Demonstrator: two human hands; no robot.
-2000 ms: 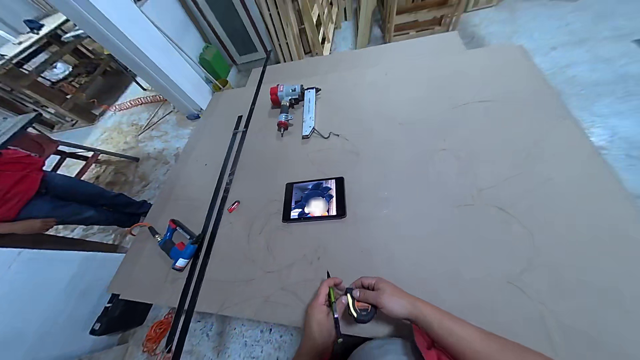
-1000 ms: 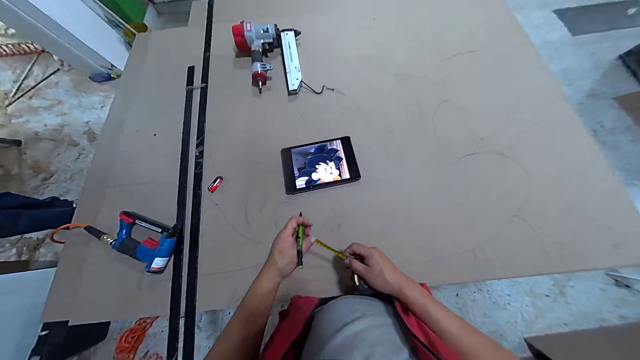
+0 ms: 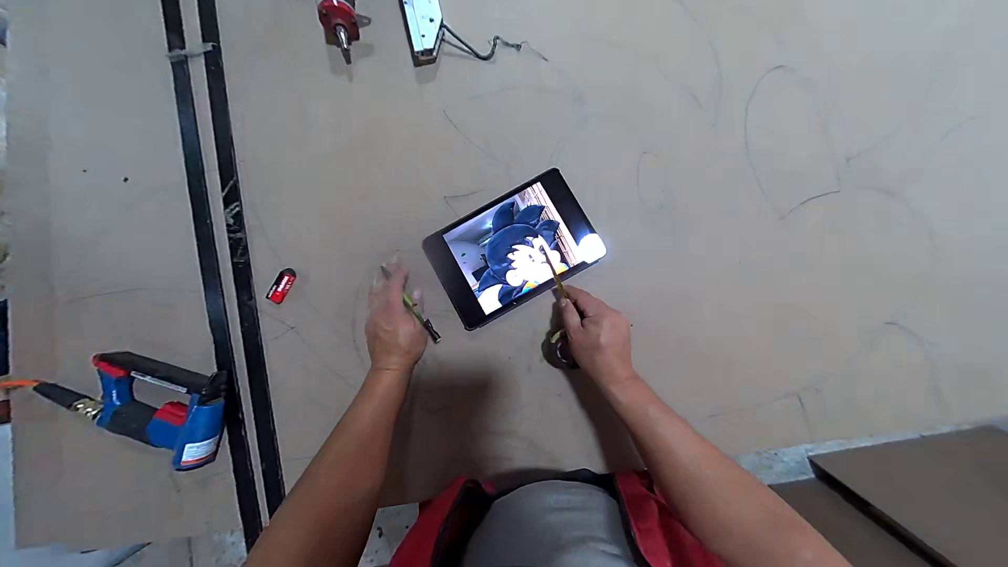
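Note:
My left hand (image 3: 395,327) holds a green and black marking pencil (image 3: 421,316) and rests just left of a tablet (image 3: 465,295). The tablet lies tilted on the large brown board and shows a picture of a dark-haired figure. At its lower right edge, my right hand (image 3: 598,335) grips a tape measure (image 3: 562,349), its short yellow blade (image 3: 556,276) reaching over the screen. Part of the tape's case is hidden under the fingers.
A blue pneumatic stapler (image 3: 169,421) with its hose lies at lower left, beside two long black strips (image 3: 236,260). A small red battery (image 3: 281,286) lies near them. Part of a red and silver nail gun (image 3: 340,20) shows at the top. Brown panels (image 3: 929,488) stand lower right.
Both hands have moved forward to the tablet, which now lies at a different slant. The tape's blade, earlier between the hands, now extends over the screen. The view has moved closer over the board.

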